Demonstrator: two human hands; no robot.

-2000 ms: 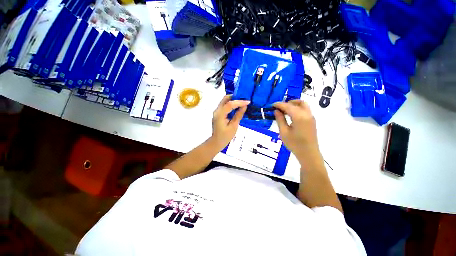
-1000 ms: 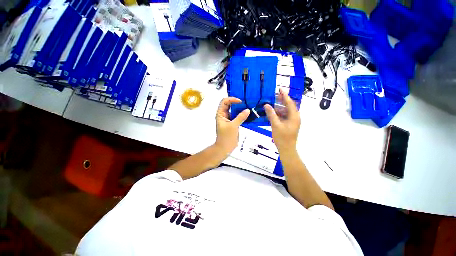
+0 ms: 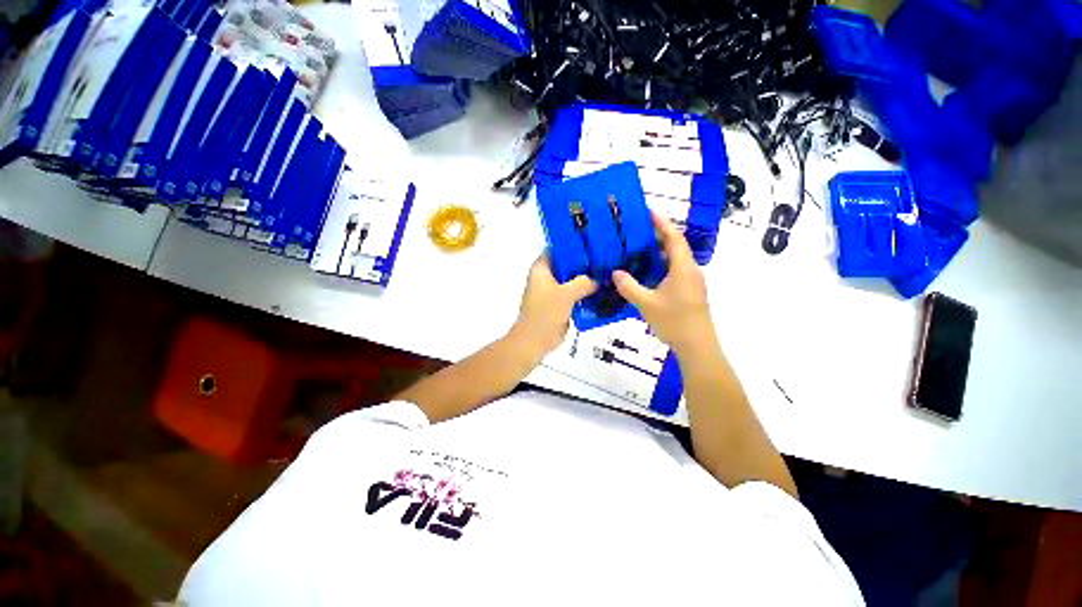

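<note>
A bright blue blister tray [image 3: 599,248] is held up, slightly tilted, between my two hands. A black charging cable [image 3: 615,225] lies in it, its two metal-tipped plugs side by side near the top and its coil at the lower end. My left hand [image 3: 553,311] grips the tray's lower left side, thumb on the cable coil. My right hand [image 3: 667,285] grips the lower right side, thumb also on the coil. Flat box blanks [image 3: 700,178] lie behind the tray. A printed retail box [image 3: 625,368] lies in front of them, partly under the tray.
Filled boxes [image 3: 226,131] lean in a row at left. Rubber bands [image 3: 452,228] lie beside the blanks. A cable pile [image 3: 676,53] is at back centre. A tray pile [image 3: 937,154] and a smartphone [image 3: 944,356] are at right. An orange-red stool [image 3: 220,391] stands below left.
The tray has tilted and moved slightly down towards me. My right hand, apart from the tray's right side a second ago, has closed on it. Both thumbs now press on the coil.
</note>
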